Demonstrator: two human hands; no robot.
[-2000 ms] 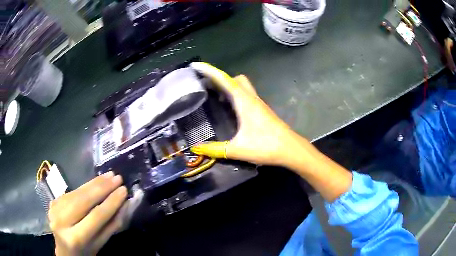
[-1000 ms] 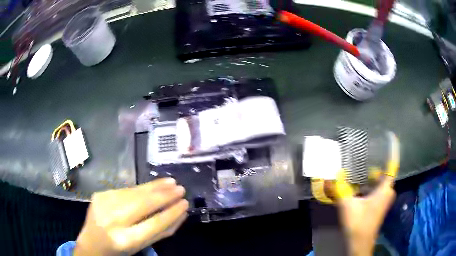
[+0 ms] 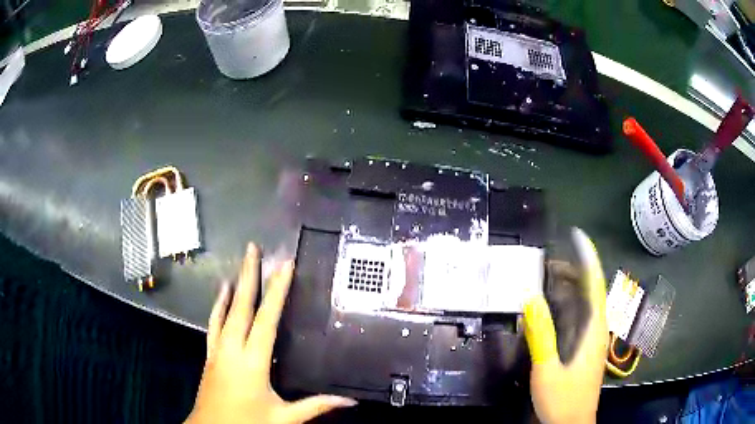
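A flat black stencil jig lies in front of me. The silvery stencil with a small grid opening is at its centre-left. A wide pale squeegee lies flat across the stencil. My left hand has its fingers spread at the jig's left edge and holds nothing. My right hand, with yellow finger cots, is at the squeegee's right end, fingers apart. One heatsink lies on the bench at left. Another heatsink lies just right of my right hand.
A second black jig stands behind. A white paste tub at right holds a bright red handle and a darker red spatula. A translucent cup, a white lid and red wires are at the back left.
The heatsink in my right hand now lies on the bench at right. My right hand has come back to the squeegee's end. My left hand's fingers have spread at the jig's left edge.
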